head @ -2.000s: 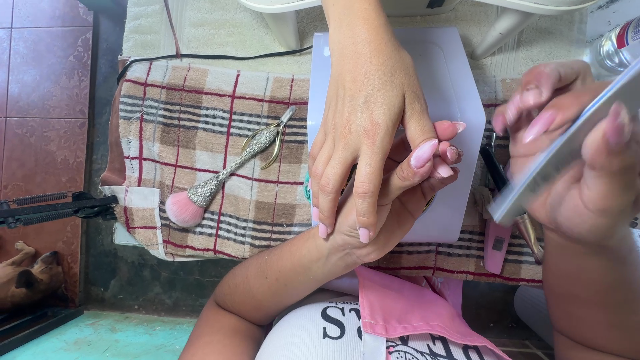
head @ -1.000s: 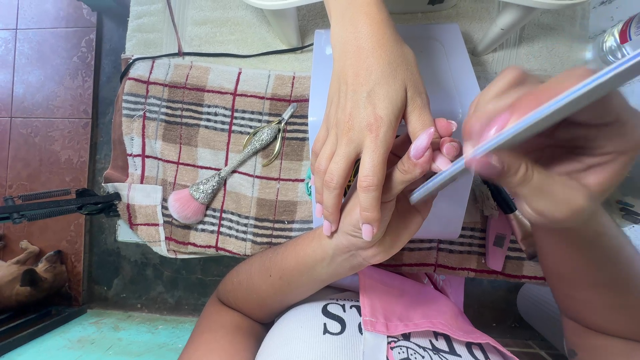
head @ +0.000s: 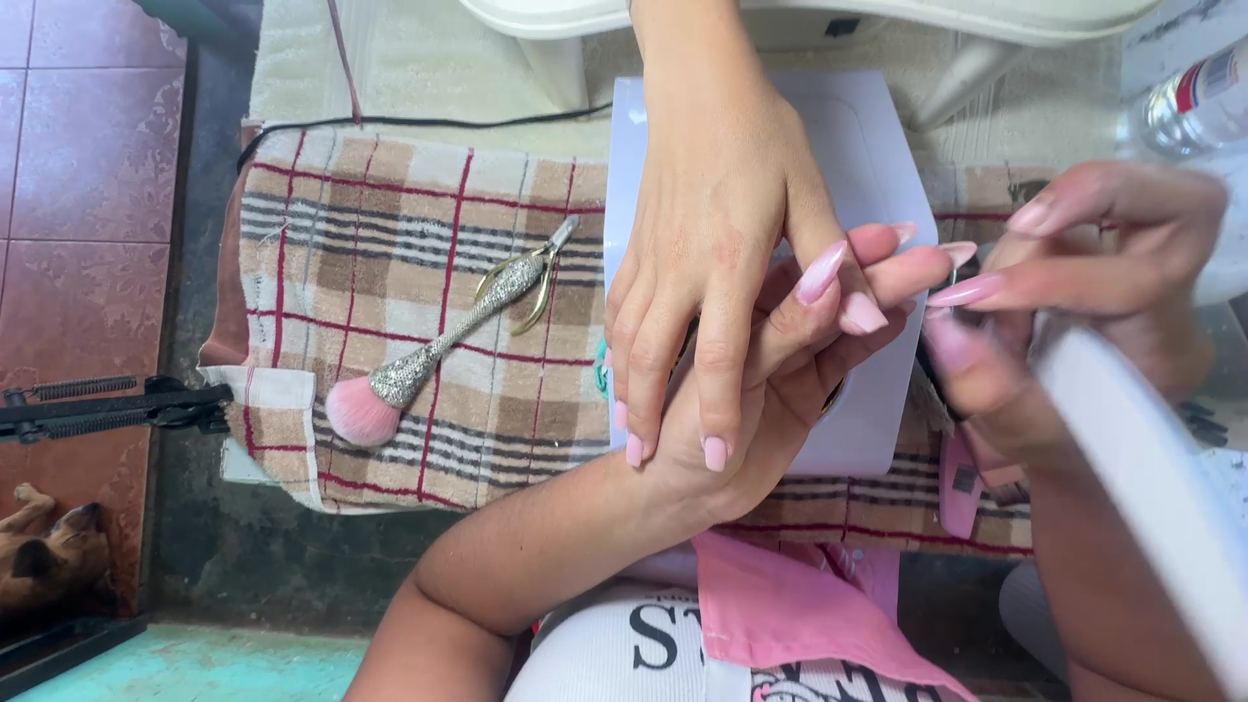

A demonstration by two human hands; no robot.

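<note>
My left hand point(head: 751, 419) lies palm up under another person's hand point(head: 707, 224), its thumb and fingers gripping that person's thumb area. Pale pink nails show on the person's fingers. At the right, my right hand point(head: 1102, 263) has a long white nail file point(head: 1136, 458), blurred and pointing down to the right. Its outstretched fingertips are close beside my left fingertips; whether they touch cannot be told. Beneath the joined hands is a white plastic surface point(head: 868, 136). Left of them, a glittery brush with pink bristles point(head: 363, 411) rests on a plaid towel point(head: 390, 283), beside gold-handled nippers point(head: 534, 292).
A pink tool point(head: 960, 483) lies at the towel's lower right. A clear bottle point(head: 1194, 102) stands upper right. A black cable point(head: 468, 123) runs behind the towel. A black spring arm point(head: 107, 408) reaches in from the left, above a dog point(head: 58, 556) on the floor.
The file has swung from beside my left fingertips to lower right, below my right hand. My right fingers have spread out toward my left fingertips. The hold on the other person's hand remains.
</note>
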